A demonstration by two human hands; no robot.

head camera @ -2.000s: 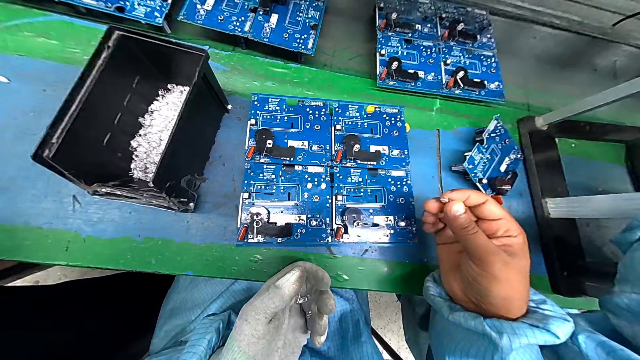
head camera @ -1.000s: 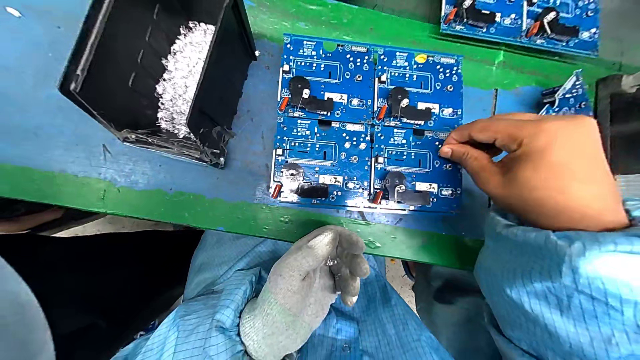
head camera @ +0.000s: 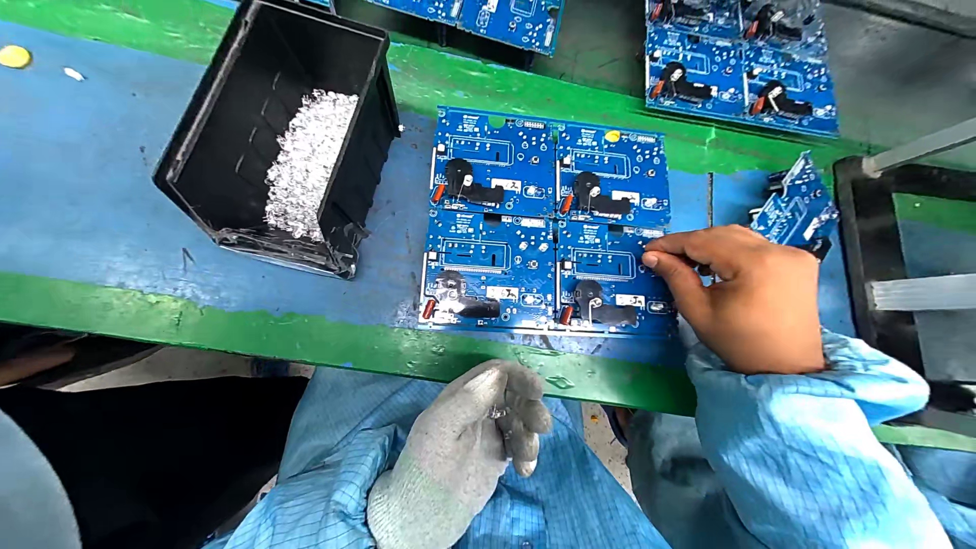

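Observation:
A panel of several joined blue circuit boards [head camera: 492,236] lies flat on the bench, each board with black and red components. My bare right hand [head camera: 736,293] is at the panel's right edge, thumb and forefinger pinched together against the lower right board; whether a small part is between them cannot be told. Below the bench edge my left hand [head camera: 473,450], in a grey knit glove, is curled palm inward around a few small clear parts [head camera: 499,413]. A black plastic bin [head camera: 354,152] to the left holds a heap of small clear parts [head camera: 311,164].
Another blue board panel [head camera: 743,69] lies at the back right, and one more [head camera: 496,19] at the back. A single populated board [head camera: 797,210] leans near a black frame [head camera: 869,252] at the right. A yellow round piece [head camera: 14,56] sits far left. A person's arm shows at the left edge.
My right hand has moved from in front of the single board, right of the panel, onto the panel's lower right board. My left hand stays curled below the bench edge.

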